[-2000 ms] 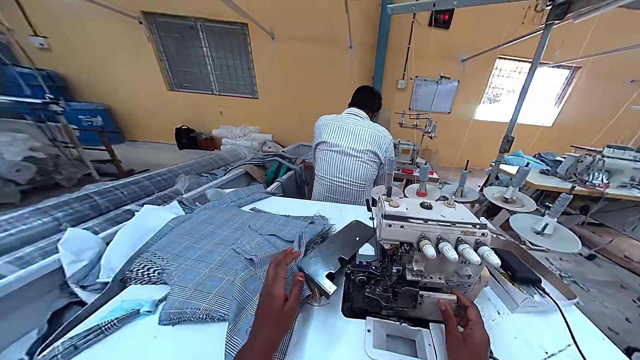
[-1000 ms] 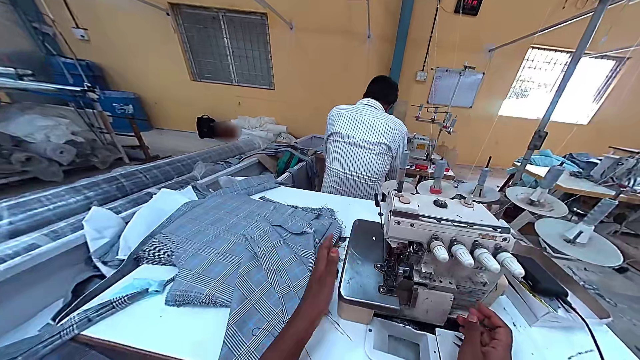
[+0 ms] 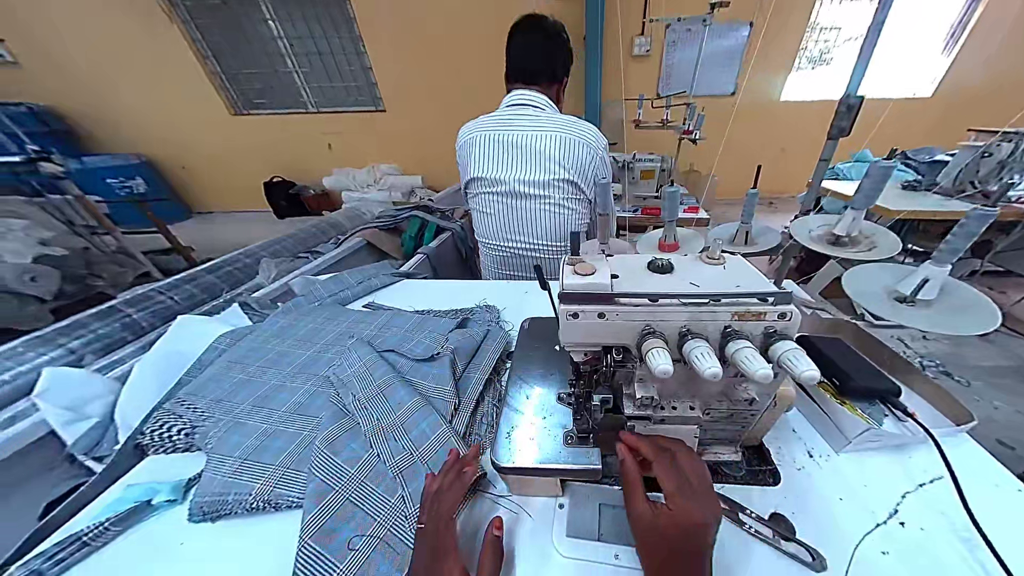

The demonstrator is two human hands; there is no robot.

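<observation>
A white overlock sewing machine (image 3: 680,320) stands in front of me, with four white tension knobs in a row. Its metal cloth plate (image 3: 540,408) lies flat on the left side. My right hand (image 3: 672,504) pinches a small dark part (image 3: 612,436) at the machine's lower front, below the needle area; what the part is cannot be made out. My left hand (image 3: 456,512) rests with fingers apart at the edge of the grey checked fabric pieces (image 3: 320,384), just left of the plate, holding nothing visible. Metal tweezers (image 3: 772,532) lie right of my right hand.
Ahead, a person in a striped shirt (image 3: 532,184) sits facing away. Thread cones on round holders (image 3: 920,296) stand behind and right of the machine. A cardboard box (image 3: 848,432) holding a black device (image 3: 848,366) with a cable is at right. Fabric rolls (image 3: 176,288) run along the left.
The cloth plate, raised in my left hand two seconds ago, lies flat at the machine. My left hand has come back toward me, and my right hand has moved onto the machine's lower front.
</observation>
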